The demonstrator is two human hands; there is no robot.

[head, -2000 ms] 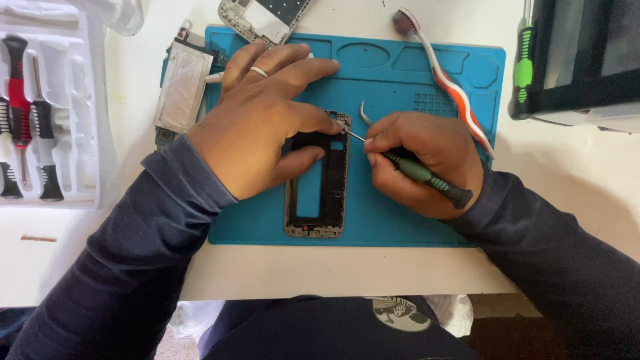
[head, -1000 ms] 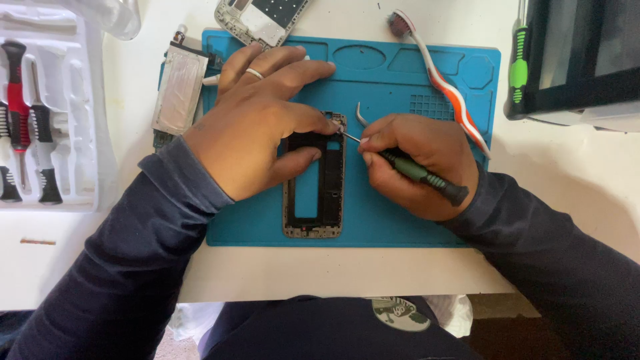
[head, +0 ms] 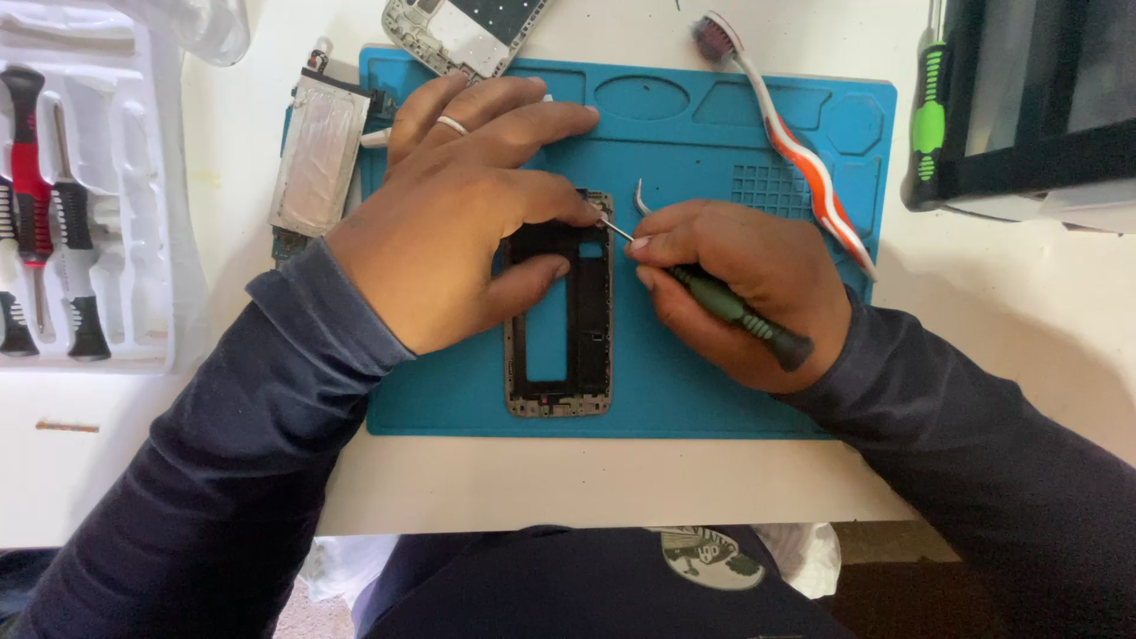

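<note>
A smartphone mid-frame (head: 590, 328) lies on a blue silicone repair mat (head: 710, 390), its long sides running up and down the view. My left hand (head: 470, 204), with a ring on one finger, presses on the frame's upper part, index fingertip at the top right corner and thumb over the middle. Gripped in my right hand (head: 745, 284) is a green and black precision screwdriver (head: 723, 297), its thin shaft reaching that same corner beside my left index fingertip. A curved metal tweezer tip (head: 640, 197) sticks out above my right fingers; whether I hold it, I cannot tell.
A toothbrush (head: 799, 160) lies across the mat's right side. Beyond the mat's top edge is another phone frame (head: 470, 35); phone parts with a battery (head: 321, 155) lie left. A plastic tray (head: 133, 266) holds several screwdrivers. A green screwdriver (head: 928, 115) lies beside a black-framed device (head: 1038, 115).
</note>
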